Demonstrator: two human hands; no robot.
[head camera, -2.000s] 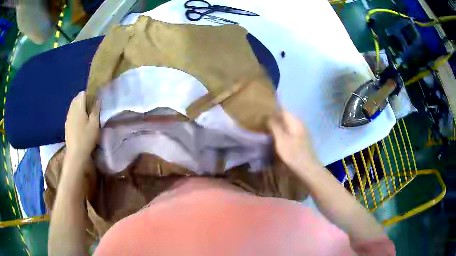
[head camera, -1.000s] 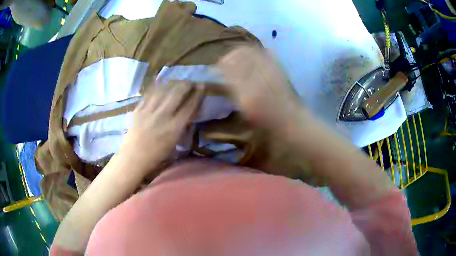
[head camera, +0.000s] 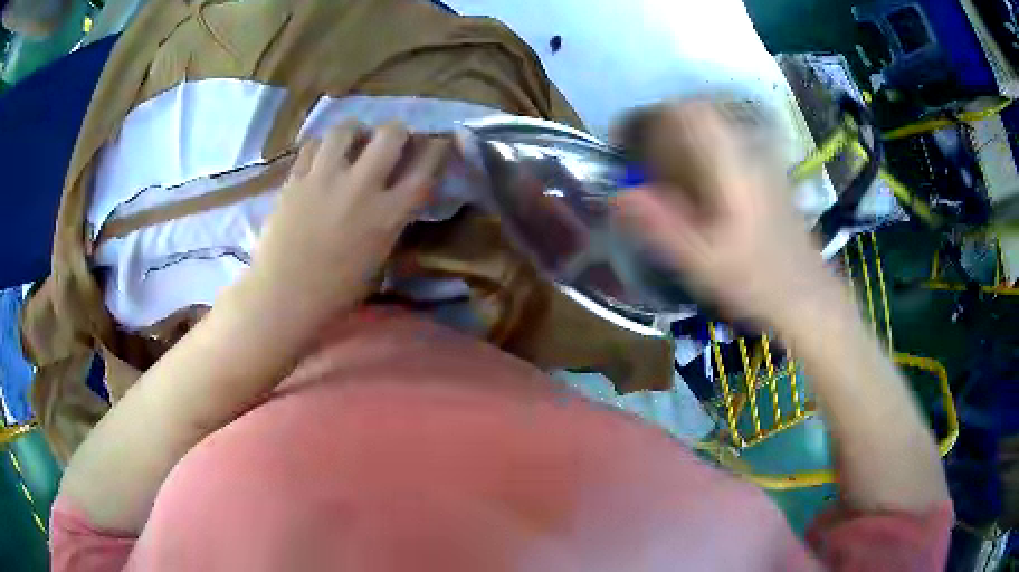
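Observation:
The brown garment (head camera: 369, 50) lies draped over the navy ironing board (head camera: 45, 168). Pale pocket cloth (head camera: 212, 129) lies on it, crossed by a narrow brown band (head camera: 201, 209). My left hand (head camera: 346, 212) lies on the band and pale cloth, fingertips bent down on them; whether it pinches cloth is hidden. My right hand (head camera: 715, 212), blurred, grips the steam iron (head camera: 559, 207) by its handle. The iron's silver tip is beside my left fingers, over the right part of the garment. Whether its plate touches the cloth is unclear.
The white table cover (head camera: 659, 56) extends behind the garment. A yellow barred trolley (head camera: 771, 391) stands at the lower right. The iron's cable area and dark equipment (head camera: 911, 45) are at the right. Blue cloth (head camera: 13, 358) shows at the left edge.
My right hand has left the garment, taken the iron from its place at the table's right, and brought it left over the cloth. My left hand stays on the band.

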